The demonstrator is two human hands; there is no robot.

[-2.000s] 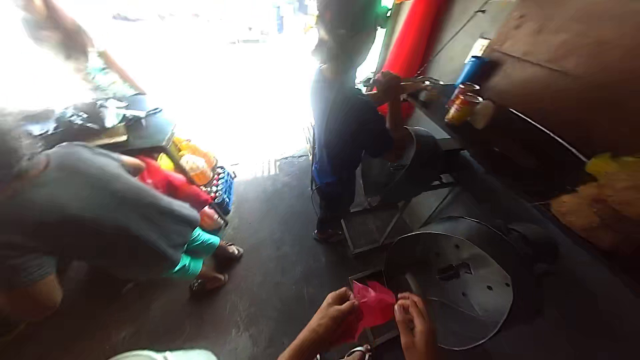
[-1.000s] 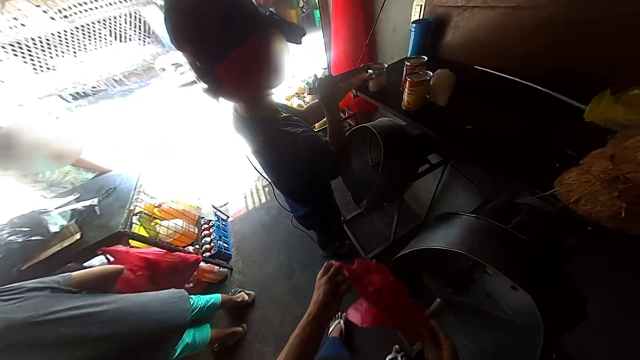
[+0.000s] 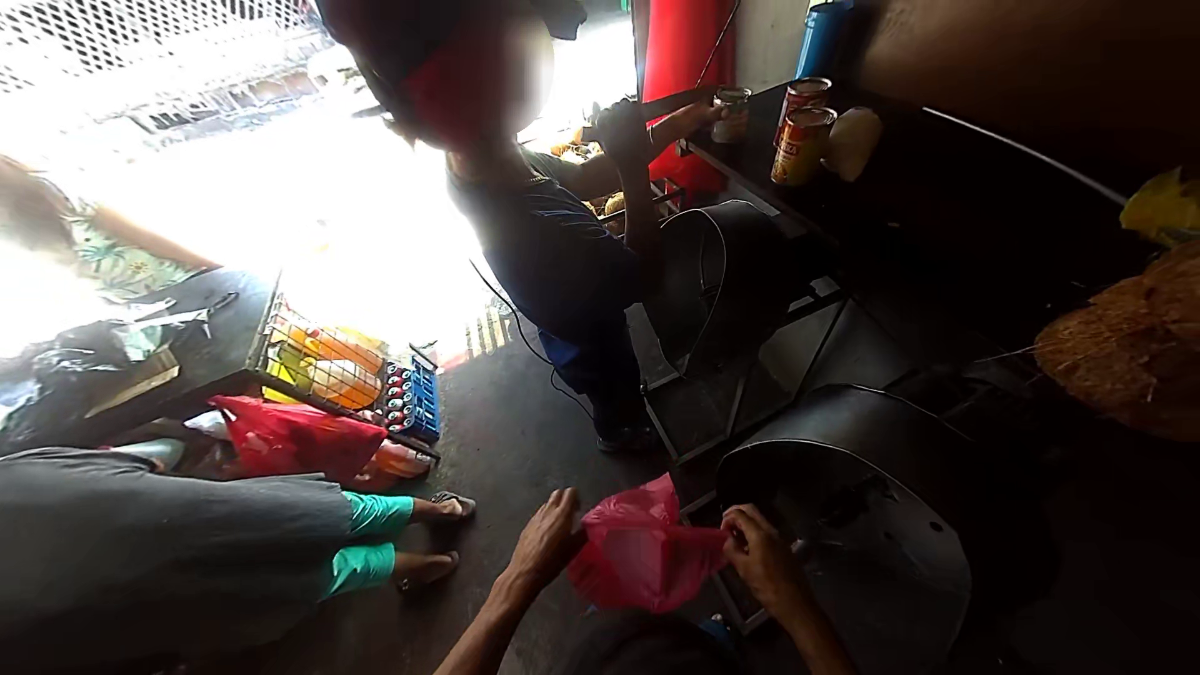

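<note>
A thin red plastic bag [image 3: 642, 553] is stretched between my two hands, low in the middle of the head view. My left hand [image 3: 551, 536] grips its left edge. My right hand [image 3: 757, 548] pinches its right edge, in front of the round metal machine housing [image 3: 844, 417]. The bag's mouth looks spread, though its inside is hard to make out.
A person in a dark shirt [image 3: 553, 244] stands ahead by a second metal housing [image 3: 741, 272], holding a long blade. Cans [image 3: 803, 147] stand on the dark counter [image 3: 900, 225]. Coconut husk [image 3: 1134, 347] lies right. Another person [image 3: 169, 553] bends beside a red bag [image 3: 295, 436] and blue crate [image 3: 424, 398].
The red bag in my hands is spread wider between them than one second ago. The view has swung since two seconds ago, bringing the person ahead closer into sight.
</note>
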